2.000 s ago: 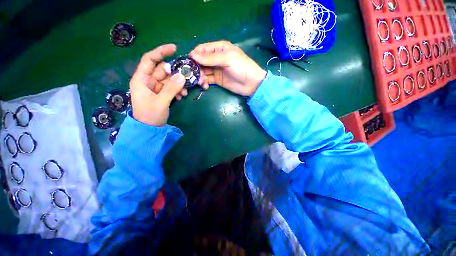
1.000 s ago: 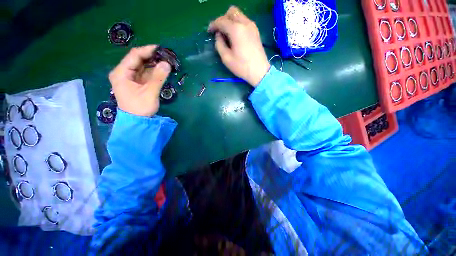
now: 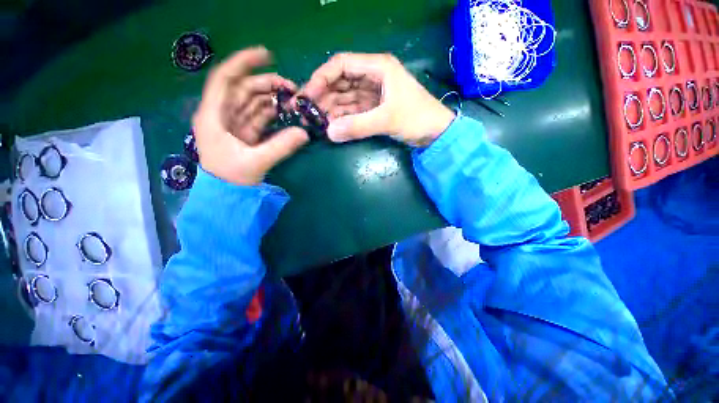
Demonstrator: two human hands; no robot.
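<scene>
My right hand (image 3: 382,98) grips a dark round unit (image 3: 313,118) between thumb and fingers, tilted toward edge-on. A second small dark part (image 3: 285,104) shows beside it at the fingers of my left hand (image 3: 240,118). My left hand is blurred, with its thumb and fingers curved around this spot; whether it grips the part is unclear. One dark unit (image 3: 191,51) lies at the upper left of the green bench. Another dark unit (image 3: 179,171) lies below my left hand, with one more partly hidden by the hand.
A blue box (image 3: 504,47) of tangled white loops stands at upper right, with thin dark tweezers (image 3: 493,106) below it. A red compartment tray (image 3: 619,118) of rings and a red bin (image 3: 607,212) are at right. A white sheet (image 3: 118,197) with metal rings is at left.
My right hand has come back down and left to the dark unit beside my left hand. The blue stick, small bits and unit between the hands are out of sight. The view has shifted slightly.
</scene>
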